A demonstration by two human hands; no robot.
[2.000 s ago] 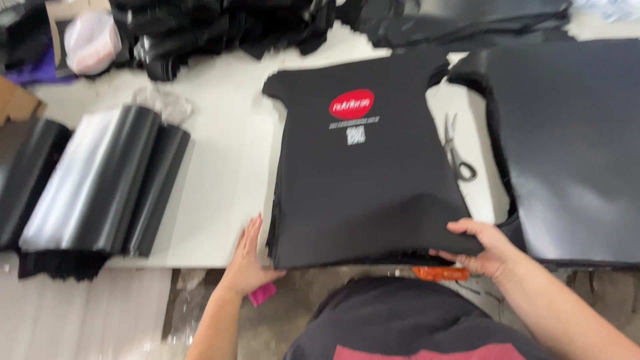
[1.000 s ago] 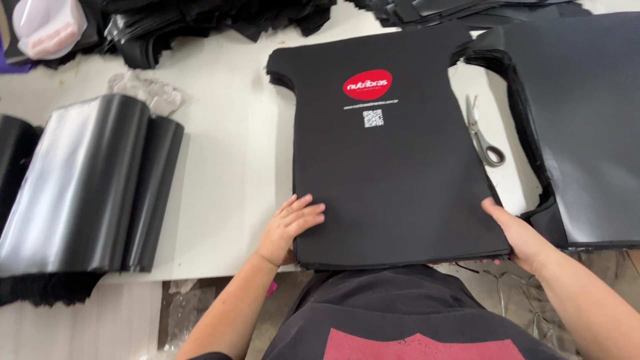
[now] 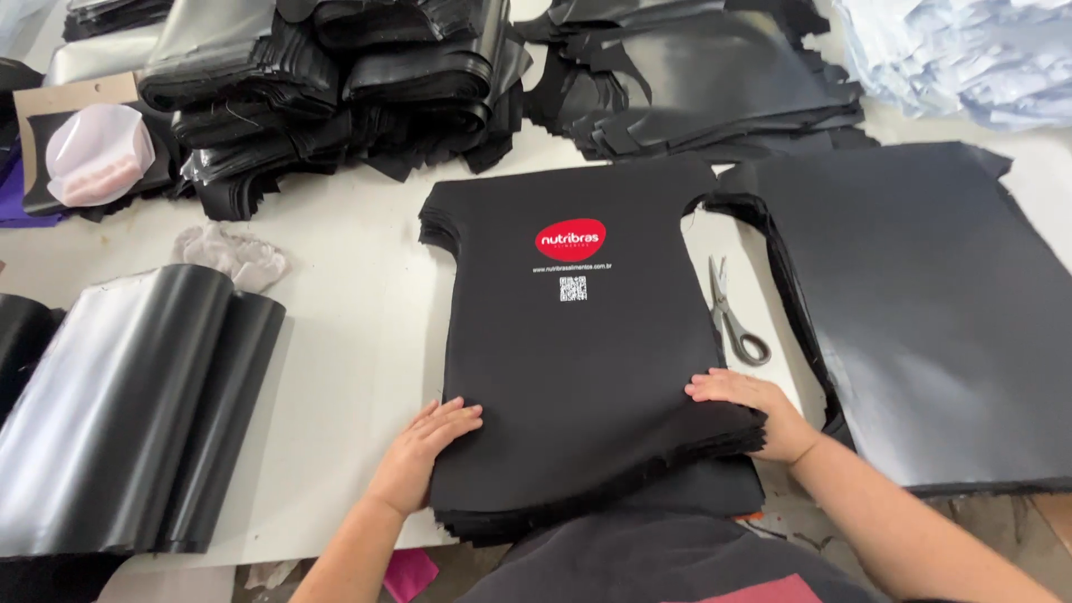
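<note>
A stack of black fabric panels [image 3: 553,360], cut with curved notches, lies before me at the table's front edge; the top one bears a red printed logo and a printed code. My left hand [image 3: 423,452] rests on its lower left side, fingers flat on top. At the right side my right hand [image 3: 754,410] grips the upper layers, thumb side over the top, other fingers hidden beneath. Those layers are bent up at the lower right corner, apart from the layers below. Scissors with dark handles [image 3: 737,322] lie just right of the stack.
Another stack of black sheets [image 3: 938,318] lies at the right. Rolled black material [image 3: 109,410] is at the left, near a crumpled pale cloth [image 3: 230,255]. Folded black bundles [image 3: 419,75], black offcuts [image 3: 712,75] and pale blue pieces [image 3: 963,59] fill the far side.
My right hand has gone from the lower right edge to a hold on the upper layers, whose corner is now lifted. The layers lay even one second ago.
</note>
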